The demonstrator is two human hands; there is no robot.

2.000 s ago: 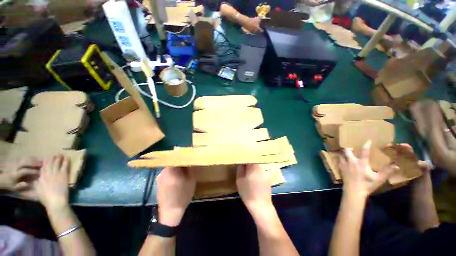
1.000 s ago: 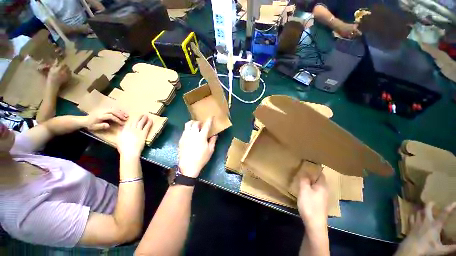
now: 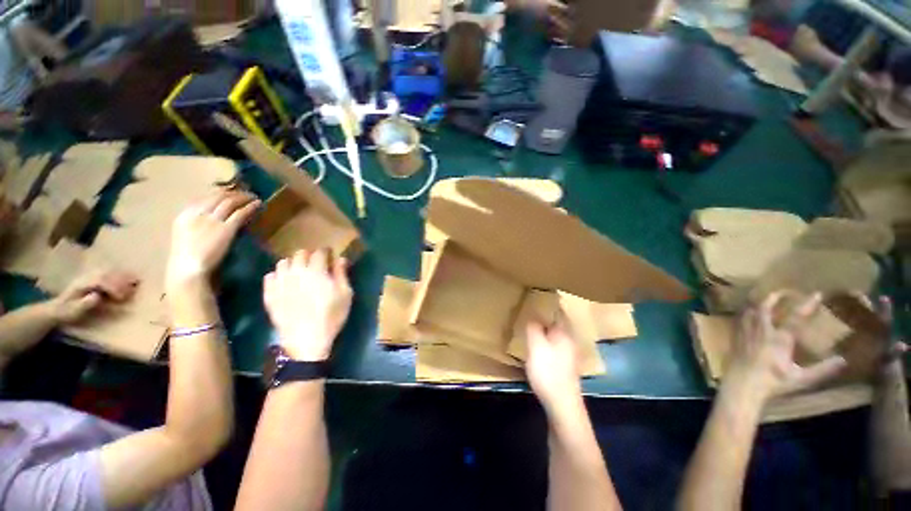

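A mailer box lies tilted on the stack of flat blanks, its wide lid panel standing up and slanting right. My right hand grips the box at its near right end flap. A finished box with its lid raised stands left of the stack. My left hand is at this box's near edge, fingers touching it; whether they grip it is hidden.
At left a person's hands are over flat blanks. At right a person's hands fold a box over another stack. Behind are a tape roll with white cable, a yellow-and-black device, a grey upright case and a black box.
Two seconds ago both hands held the mailer box on the stack. My left hand has since left it for the finished box. The mailer box has turned, and my right hand stays on it.
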